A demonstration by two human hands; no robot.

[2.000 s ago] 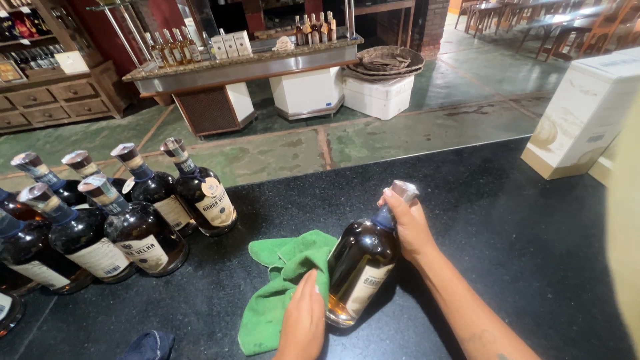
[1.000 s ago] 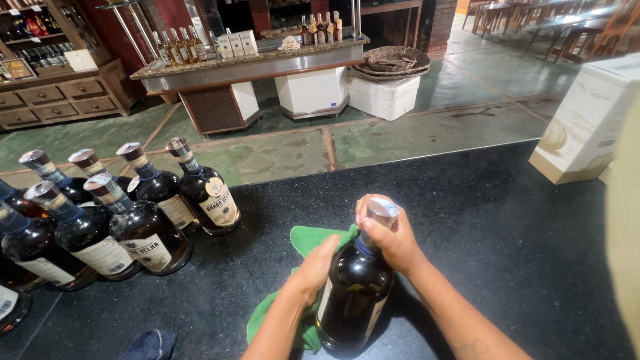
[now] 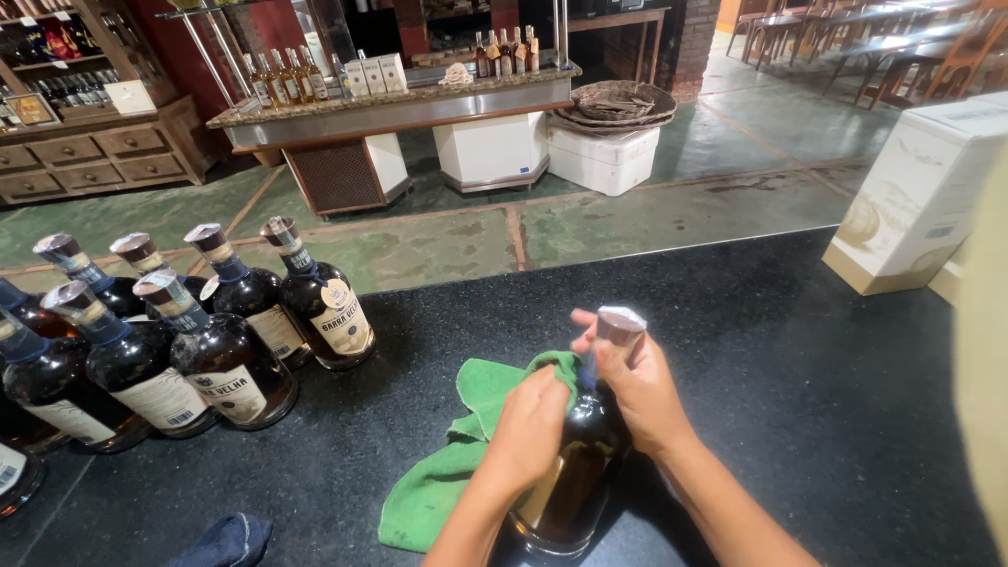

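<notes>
A dark glass liquor bottle (image 3: 579, 480) stands on the black stone counter, slightly tilted, its capped neck toward the top. My right hand (image 3: 638, 386) grips the neck just under the brown cap, index finger partly raised. In my left hand (image 3: 531, 429) a green cloth (image 3: 441, 480) is bunched and pressed against the bottle's neck and shoulder; the rest of the cloth spreads leftward over the counter. The bottle's label is mostly hidden by my left forearm.
Several similar labelled bottles (image 3: 236, 378) stand grouped at the left. A dark blue cloth (image 3: 224, 542) lies at the near edge. At the right is a white and tan box (image 3: 906, 197). Beyond the counter (image 3: 748, 315) stands a granite-topped bar (image 3: 409, 106) with bottles.
My left hand with the green cloth has moved from the bottle's lower side up to its neck. The bottle, tilted two seconds ago, is now more upright.
</notes>
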